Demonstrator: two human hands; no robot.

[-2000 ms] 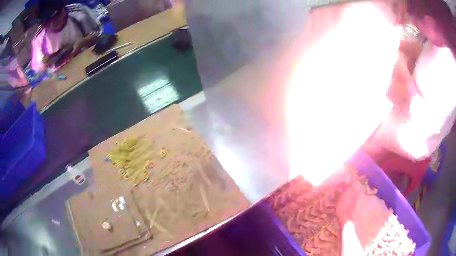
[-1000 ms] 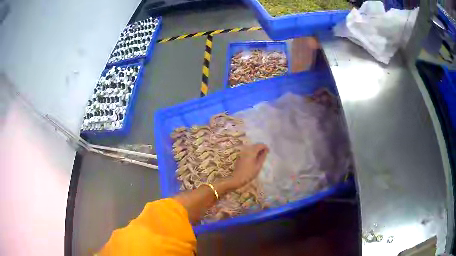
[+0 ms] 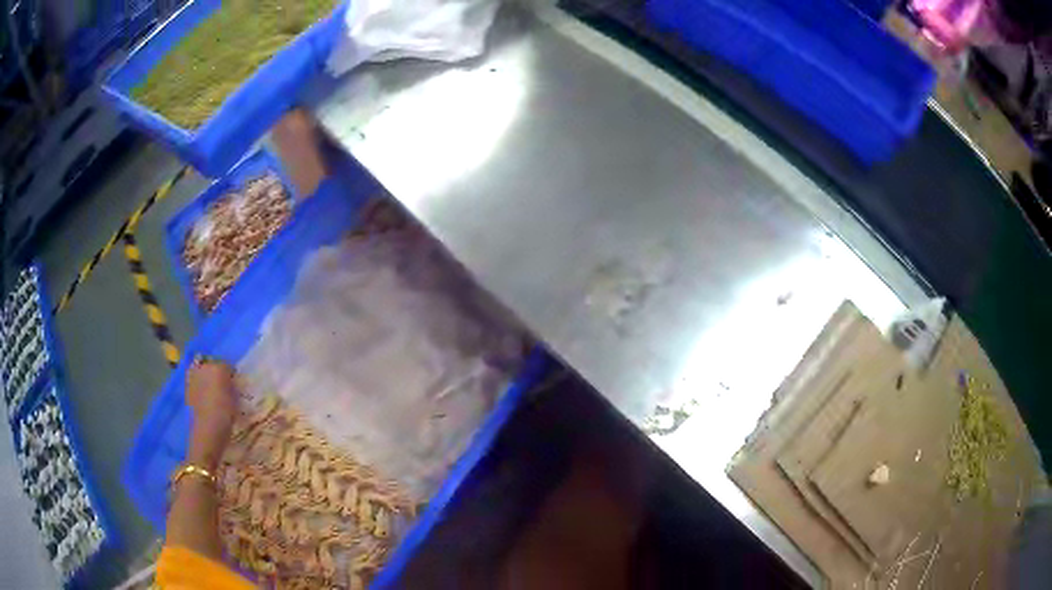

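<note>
My left hand (image 3: 211, 398), with a gold bracelet and orange sleeve, is at the far inner side of the large blue bin (image 3: 148, 455). Its fingers are blurred, and I cannot tell whether they hold anything. Rows of tan toy arms (image 3: 306, 490) lie in the bin beside and below the hand. A cloudy plastic liner (image 3: 369, 340) covers the bin's other part. Stained cardboard pads (image 3: 825, 421) lie on the steel table at the lower right, with yellow-green rings (image 3: 975, 444) heaped on them and a small pale glue cup (image 3: 880, 474). My right hand is not in view.
The steel worktable (image 3: 554, 184) runs beside the bin. A small blue bin (image 3: 237, 236) of pinkish parts and a blue tray (image 3: 248, 121) of yellow-green parts stand at upper left. A crumpled white bag (image 3: 415, 29) lies at the table corner. Another blue bin (image 3: 808, 75) stands by the green conveyor.
The view has swung right, bringing the cardboard and rings into view. My left hand has moved from the middle of the toy arms to the bin's far inner side.
</note>
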